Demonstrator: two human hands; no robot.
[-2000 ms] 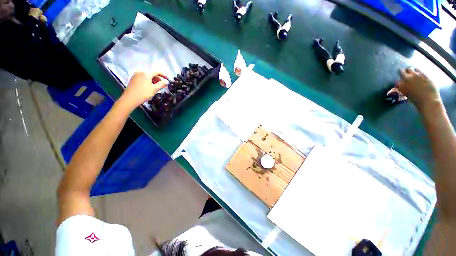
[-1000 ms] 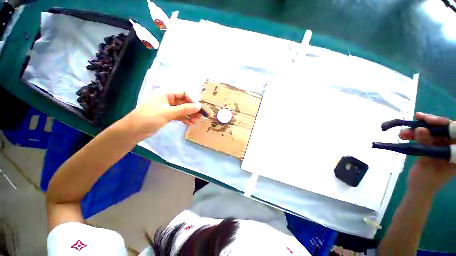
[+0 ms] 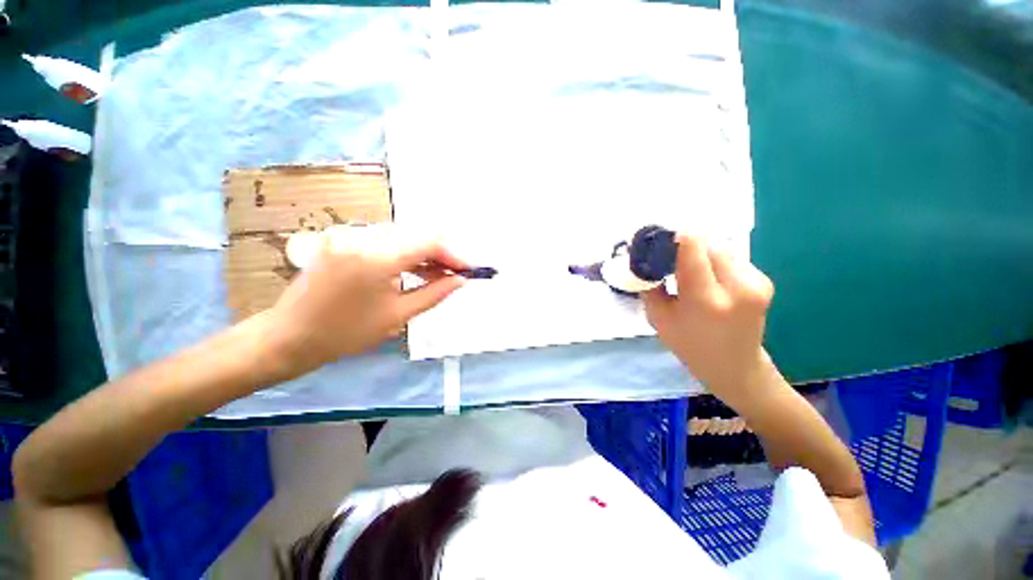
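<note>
My left hand (image 3: 360,283) pinches a small dark part (image 3: 480,272) between thumb and fingertips, over the left side of the white board (image 3: 544,170). My right hand (image 3: 716,304) holds a black-and-pale figure (image 3: 637,263) above the board, with a dark tip pointing left toward the small part. A gap separates part and figure. The white glue dish (image 3: 304,248) on the brown cardboard pad (image 3: 306,188) is partly covered by my left hand. The black block is not visible; my right hand and the figure are in that area.
Two white pointed bottles (image 3: 68,79) lie at the upper left. A black tray edge (image 3: 25,261) is at the far left. A blue crate (image 3: 906,442) with slotted sides, holding rows of pale-ended items, stands below the table edge. Tape strips (image 3: 451,383) cross the sheet.
The view has shifted right. My left hand has moved with the small part from the glue dish to over the white board. My right hand has brought the figure in from the right and turned it.
</note>
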